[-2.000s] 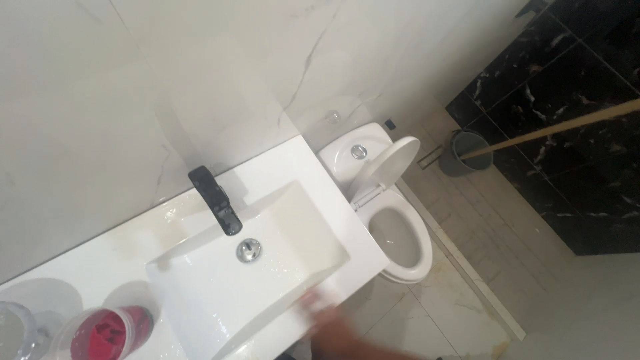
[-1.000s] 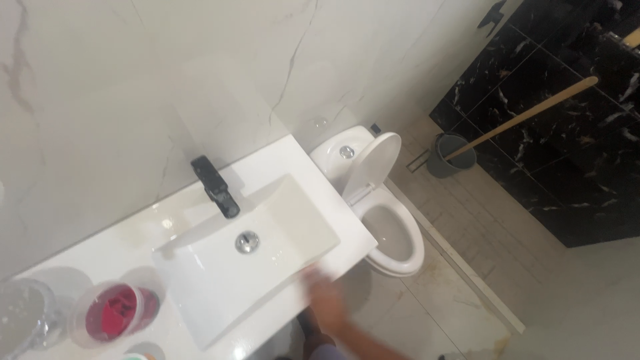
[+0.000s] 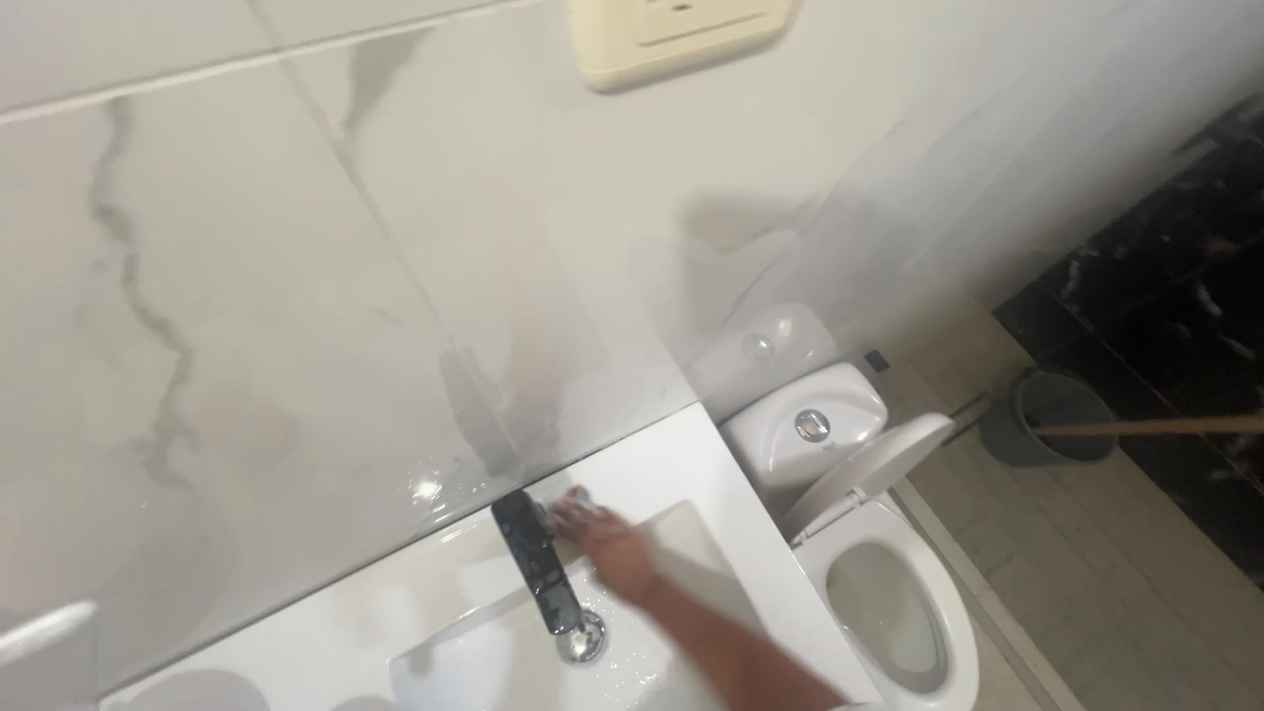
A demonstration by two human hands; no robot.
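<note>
One arm comes in from the lower right, and my right hand point(image 3: 592, 533) is beside the black faucet point(image 3: 538, 563), at the back of the white sink counter. Its fingers are blurred; something pale and wet, perhaps foam or a cloth, shows at them, and I cannot tell if it is held. Under the faucet's spout sits the chrome drain point(image 3: 582, 637) of the washbasin point(image 3: 681, 563). Water drops dot the basin and the faucet. My left hand is out of view.
A toilet point(image 3: 884, 602) with its lid raised stands right of the counter point(image 3: 642, 449). Farther right, a grey bucket point(image 3: 1057, 420) holds a wooden stick point(image 3: 1165, 426). A cream wall socket point(image 3: 681, 39) is above, on the marbled wall point(image 3: 296, 247).
My right hand has moved from the basin's front edge to the back, beside the faucet. The view has shifted toward the wall, and the cups at the left have left it.
</note>
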